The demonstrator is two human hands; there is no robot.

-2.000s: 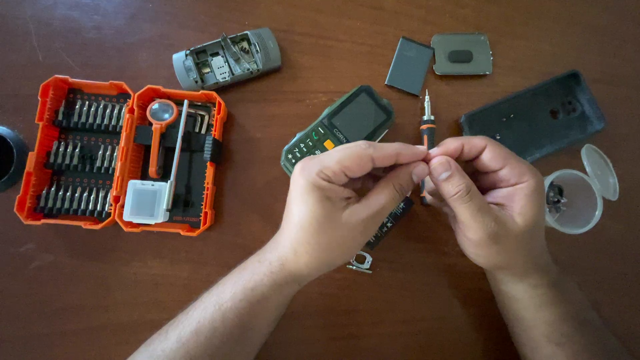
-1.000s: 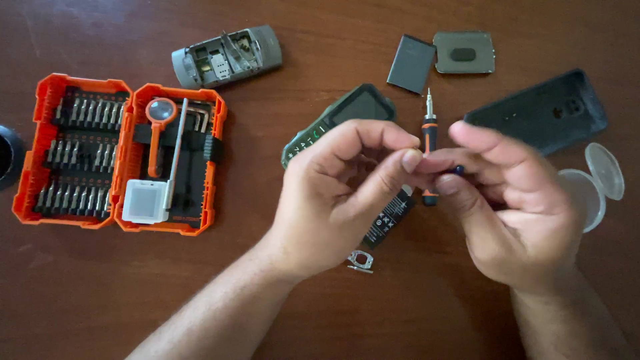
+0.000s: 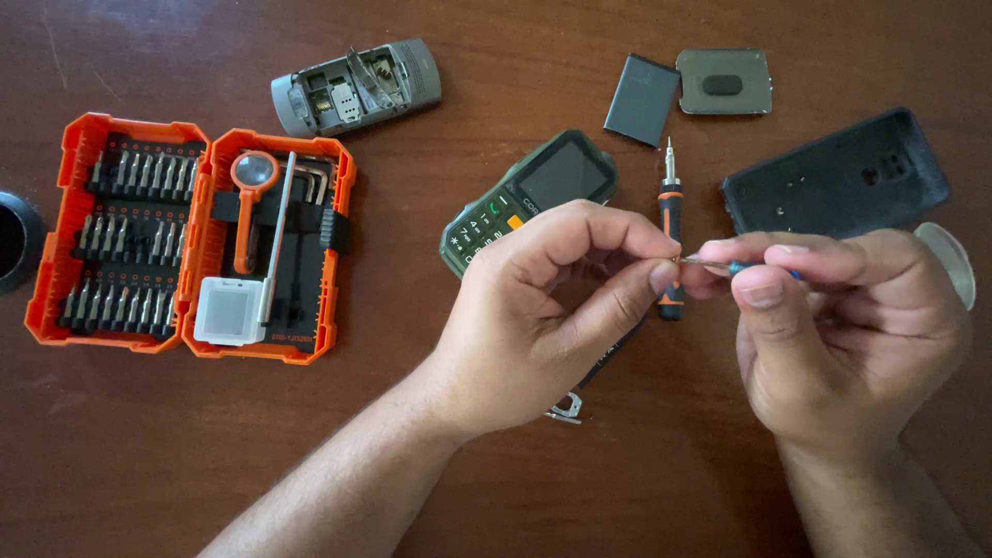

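Note:
Between the thumb and index finger of my left hand (image 3: 542, 318) is a tiny part, too small to name. My right hand (image 3: 845, 325) pinches a thin tool with a blue grip (image 3: 745, 267), and its metal tip meets the left fingertips. Beneath the hands lies an orange-and-black screwdriver (image 3: 670, 221), tip away from me. A green keypad phone (image 3: 562, 182) is partly covered by my left hand. A black strip-like piece (image 3: 612, 353) and a small metal bracket (image 3: 572, 405) show beside that hand's lower edge.
An open orange bit case (image 3: 190, 310) with a magnifier (image 3: 255, 170) lies left. Farther back are an opened grey phone (image 3: 356, 89), a phone battery (image 3: 642, 99) and a back cover (image 3: 725, 81). Right: a black phone case (image 3: 837, 174) and clear round lid (image 3: 947, 260). A dark round object (image 3: 19, 240) sits far left.
The blue-gripped tool now shows clearly in my right hand, its tip at my left fingertips. Two seconds ago both hands' fingertips were together. My right hand now covers the small clear container.

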